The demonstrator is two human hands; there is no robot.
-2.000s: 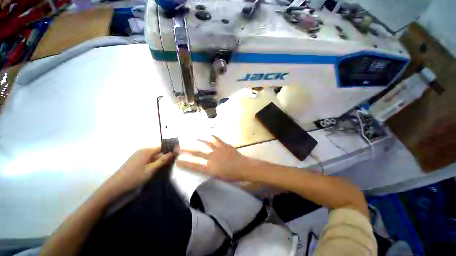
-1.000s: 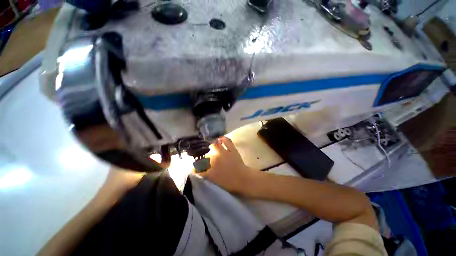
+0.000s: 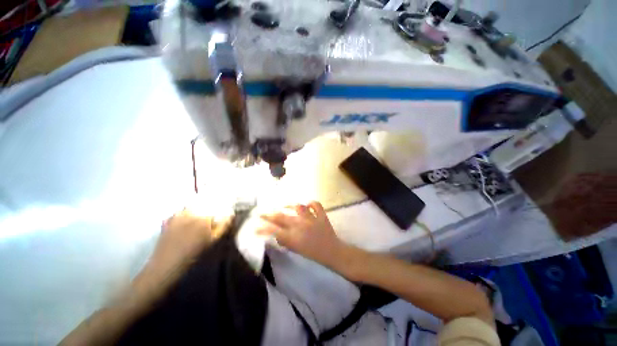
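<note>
The white sewing machine (image 3: 399, 111) with a blue stripe stands in front of me, its presser foot area (image 3: 254, 159) lit very brightly. My left hand (image 3: 189, 233) is blurred and holds the top edge of the black panel (image 3: 210, 297) below the needle area. My right hand (image 3: 301, 230) lies just right of it with fingers bent, on the pale edge of the light grey garment (image 3: 311, 284). Both hands are in front of the presser foot, apart from it. Glare hides the fingertips and the fabric edge.
A black smartphone (image 3: 382, 187) with a cable lies on the machine bed. The control panel (image 3: 511, 108) is at the machine's right end. Cardboard (image 3: 71, 40) is at the back left, and blue bags (image 3: 568, 284) are at the lower right. Small parts lie right of the phone.
The view has moved back from the machine head. The hands and black panel, close at the needle one second ago, are now in front of it, nearer to me.
</note>
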